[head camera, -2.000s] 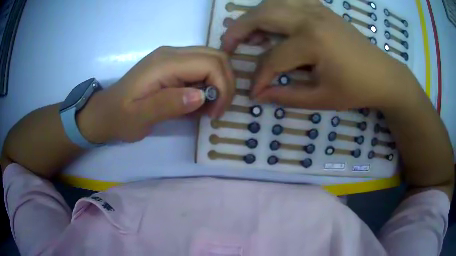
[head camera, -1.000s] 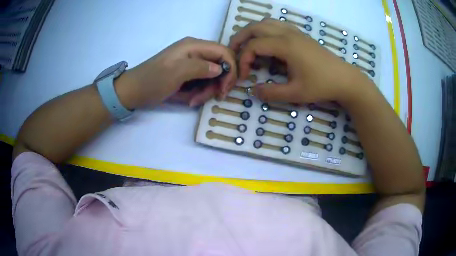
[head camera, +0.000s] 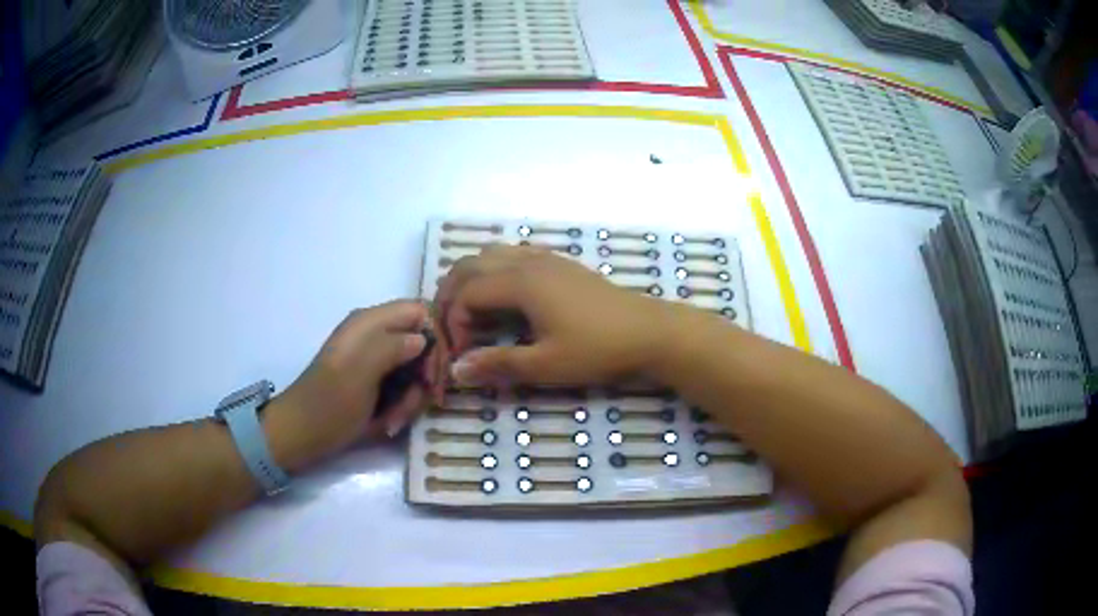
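Observation:
A white foam packing tray (head camera: 590, 496) lies flat on the white table, with columns of dumbbell-shaped slots. Many slot ends hold small round components (head camera: 582, 415); the leftmost column shows plain brown left ends. My left hand (head camera: 379, 361) is at the tray's left edge, closed around a dark component stack (head camera: 424, 343), mostly hidden by the fingers. My right hand (head camera: 530, 319) is over the tray's left part, its fingertips beside my left fingers. Whether it holds a component cannot be seen.
A loose dark component (head camera: 655, 159) lies beyond the tray. A white fan (head camera: 247, 42) and another slotted tray (head camera: 476, 42) are at the far side. Stacked trays stand at the left (head camera: 48, 271) and right (head camera: 1023, 313). Yellow and red tape lines cross the table.
The view has widened, showing the fan and the surrounding trays. Both hands stay close together at the tray's left part, with the stack still in my left hand.

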